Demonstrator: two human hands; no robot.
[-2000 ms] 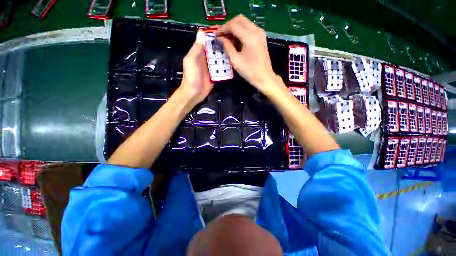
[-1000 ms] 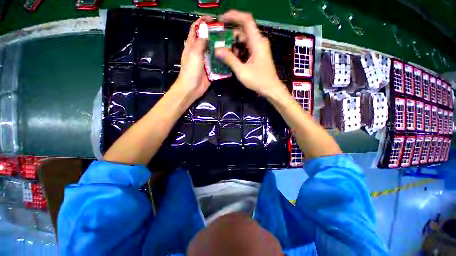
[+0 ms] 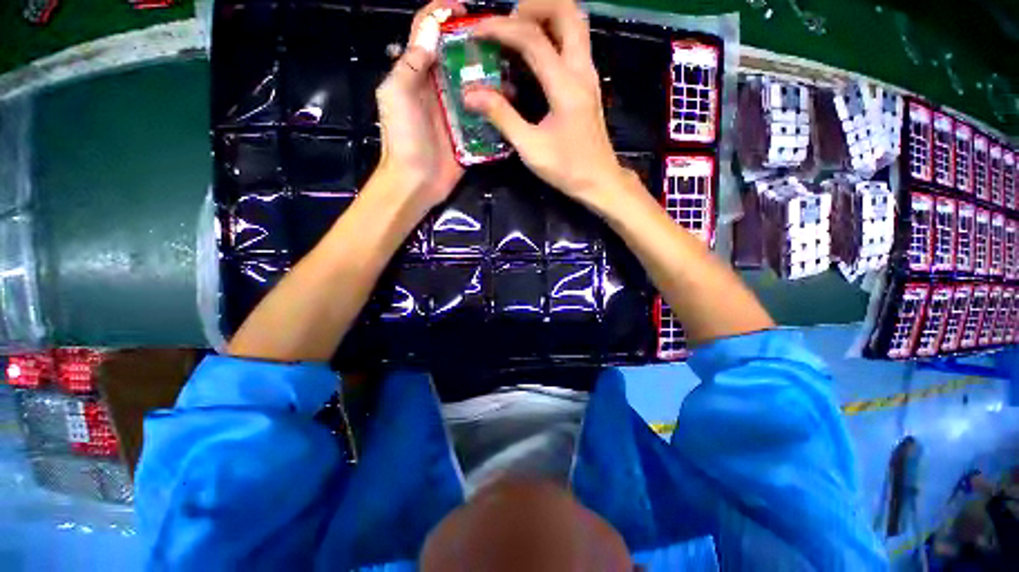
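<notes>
A part-assembled unit [image 3: 478, 112], a red rim with a green circuit board inside, is held above the black blister tray [image 3: 324, 229]. My left hand [image 3: 419, 123] grips its left side, with a white cover on the thumb tip. My right hand [image 3: 559, 112] is at its right side, thumb on the board and fingers over the top edge. Red-edged front shells [image 3: 694, 95] lie in the tray's right column; the lowest is partly hidden by my right forearm.
Key mat stacks [image 3: 807, 229] lean right of the tray. A second tray of front shells [image 3: 970, 240] is at the far right. The green belt [image 3: 659, 13] runs behind. Red packed parts [image 3: 78, 369] and a brown board [image 3: 145, 408] are low at left.
The unit has been turned from its pale-keyed face to its green board side. My right thumb has come onto the board. The view has shifted, so the bench sits higher in the picture.
</notes>
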